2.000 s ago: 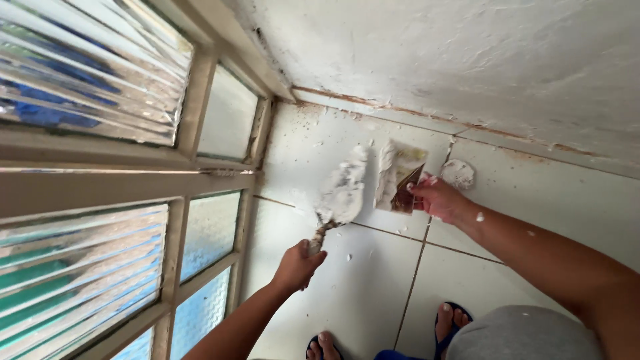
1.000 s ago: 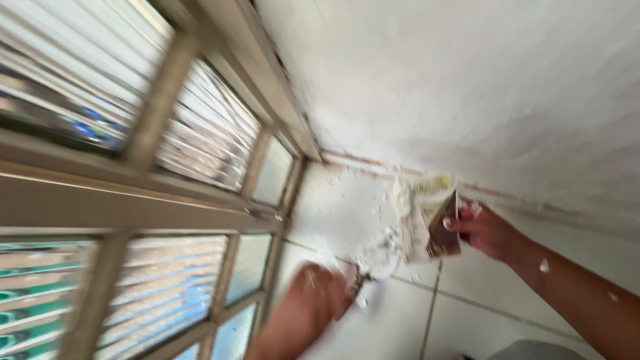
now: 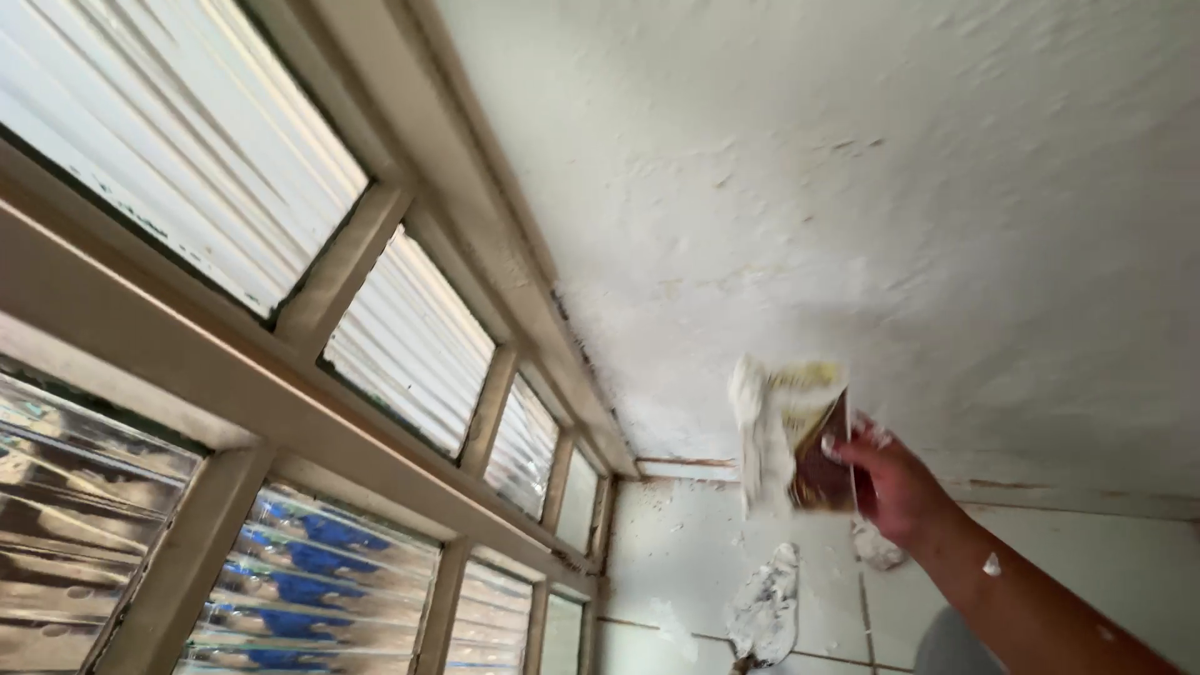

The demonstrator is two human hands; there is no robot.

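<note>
My right hand (image 3: 891, 483) grips a flat printed card or thin panel (image 3: 797, 436) by its right edge. Thick white paste coats the card's left side, and the print on it is blurred. Card and hand are in front of the lower part of a white wall (image 3: 825, 234). A trowel or putty knife (image 3: 767, 605) covered in white paste shows below, over the floor tiles; its handle runs out at the bottom edge. My left hand is outside the frame. White specks stick to my right fingers and forearm.
A beige framed door or window (image 3: 366, 253) with ribbed glass panes fills the left side. Pale floor tiles (image 3: 666, 525) meet the wall along a brownish, chipped joint. A white paste lump (image 3: 878, 546) lies on the tiles near my right wrist.
My right hand has raised the coated card from near the floor to in front of the wall. My left hand has gone out of view. The view has tilted up the wall.
</note>
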